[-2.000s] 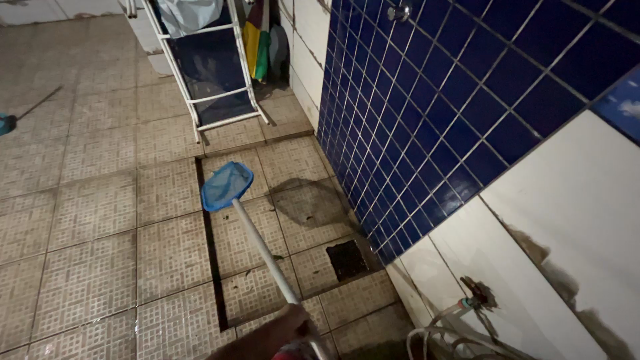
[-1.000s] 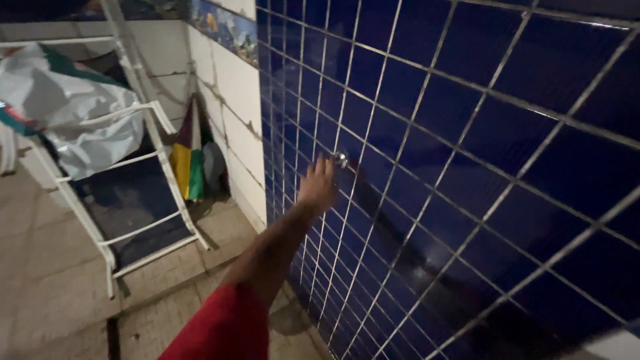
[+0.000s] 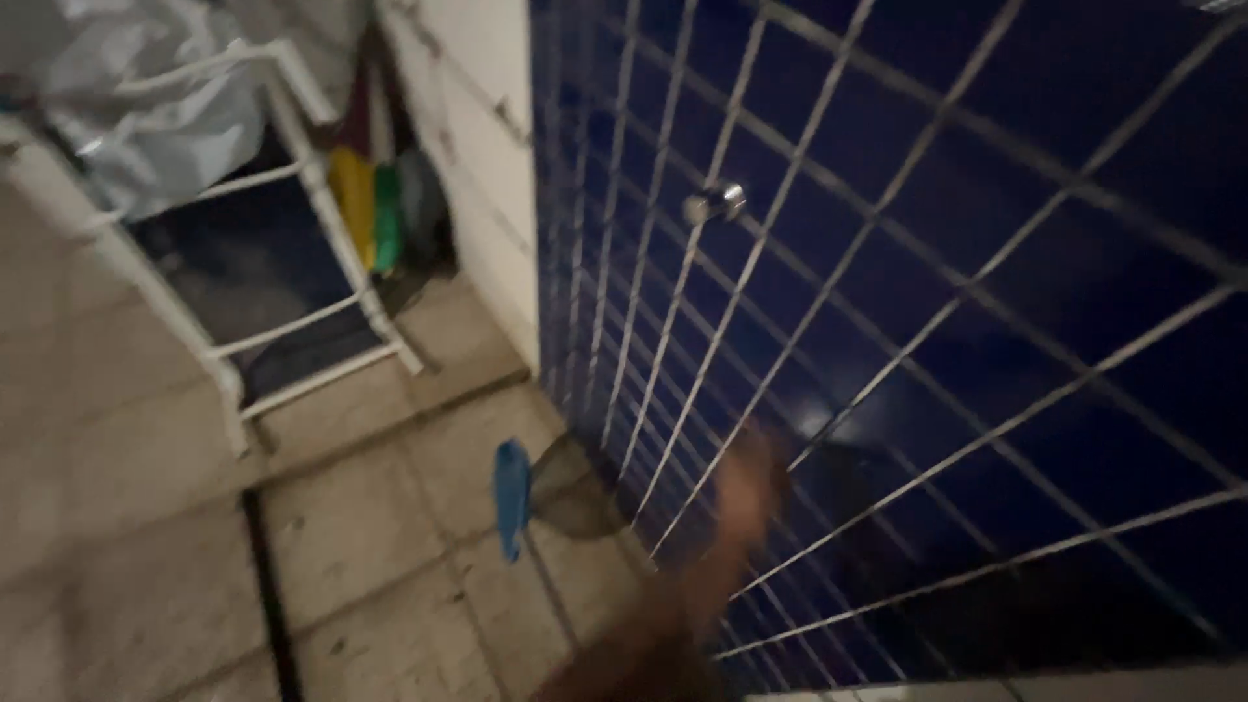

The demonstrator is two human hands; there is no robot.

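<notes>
My left hand (image 3: 746,483), badly blurred, is in front of the lower part of the blue tiled wall (image 3: 926,380). Its forearm rises from the bottom edge; whether the fingers are apart or closed cannot be made out. Above the hand, a round metal valve knob (image 3: 717,203) sticks out from the tiles. A blue hand net (image 3: 511,499) is seen nearly edge-on over the floor, left of the hand. Its thin pole (image 3: 551,590) runs down behind my forearm, and its far end is hidden. My right hand is out of view.
A white-framed folding lounger (image 3: 302,325) with dark fabric leans at the left, a grey plastic sheet (image 3: 161,107) on it. Behind it, a yellow, green and maroon folded umbrella (image 3: 375,200) stands by the white wall. A low ledge (image 3: 390,429) edges the tiled floor (image 3: 127,458).
My left hand has come away from the metal knob and moved down along the blue wall. The net, out of view one second ago, shows again. The view has tilted downward.
</notes>
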